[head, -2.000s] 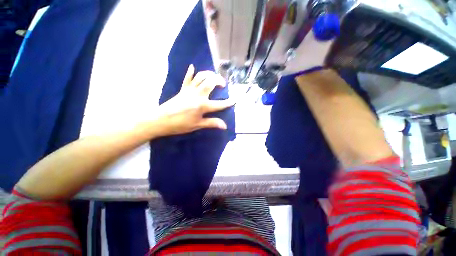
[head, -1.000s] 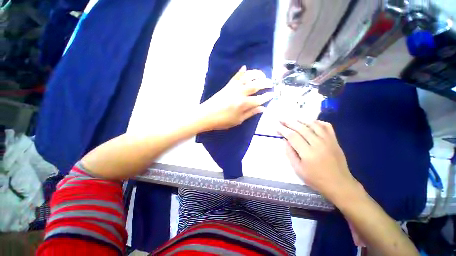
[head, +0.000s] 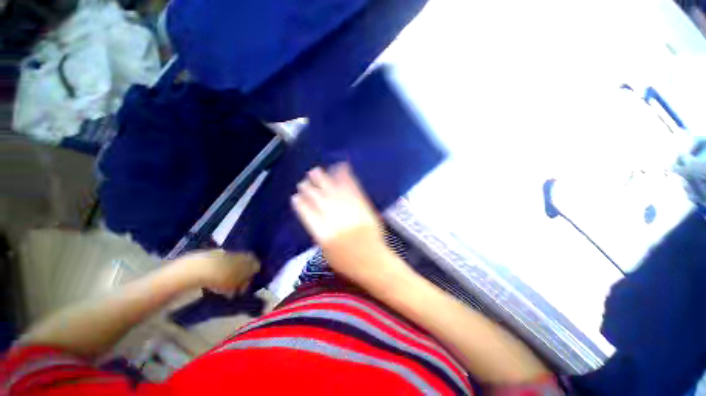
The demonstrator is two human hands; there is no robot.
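Note:
A navy cut piece [head: 391,143] lies over the white table's left front edge, and dark cloth continues down towards my lap. My right hand [head: 339,216] is on this navy cloth with its fingers bent; blur hides whether it grips. My left hand [head: 232,272] is lower and further left, below the table edge, blurred, with its fingers closed on navy cloth. The sewing machine head is out of view.
The left-hand navy pile [head: 263,39] drapes over the far left table edge. A dark cloth bundle [head: 170,162] and a whitish bundle [head: 93,69] are at the left. More navy cloth [head: 666,302] lies right. A small dark item [head: 551,198] is on the white table.
The view has swung left, away from the machine head. Both hands have left the needle area for the table's front left edge. The navy piece has moved off the bed with them.

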